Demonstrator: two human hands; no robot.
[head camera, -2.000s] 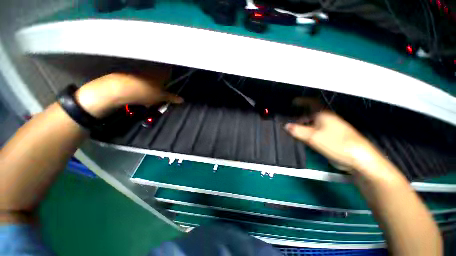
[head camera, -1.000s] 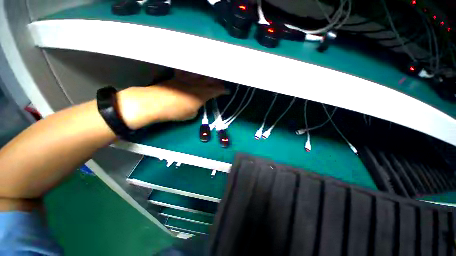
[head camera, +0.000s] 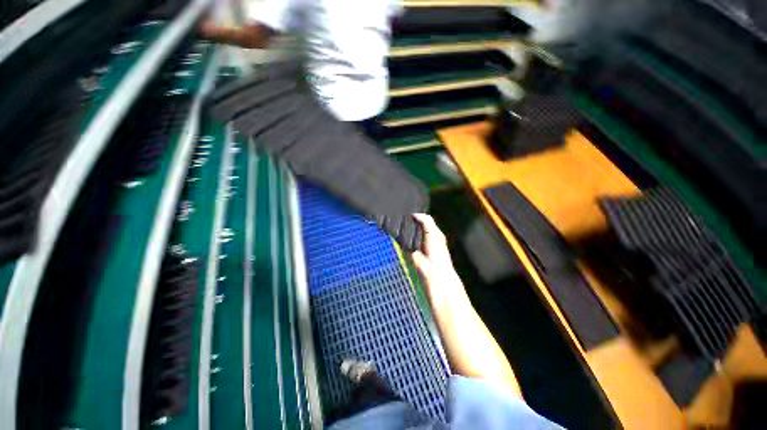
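Observation:
My right hand (head camera: 429, 243) grips the near end of a dark ribbed slotted tray (head camera: 324, 147), with no wristband on that wrist. The tray is tilted and stretches up and left, its far end beside the rack's shelf edges. No devices can be made out on it, and the picture is blurred. My left hand is not in view.
The multi-level rack (head camera: 156, 277), with white plugs and dark trays on green shelves, runs along the left. A person in white (head camera: 349, 63) stands beyond the tray. A blue grid surface (head camera: 362, 294) lies below. An orange-brown table (head camera: 538, 180) at right holds dark ribbed trays (head camera: 690, 260).
The view has swung from the shelf to the rack's side and the table. The tray, low at right a second ago, is now in my right hand in mid-view. My left hand has left view.

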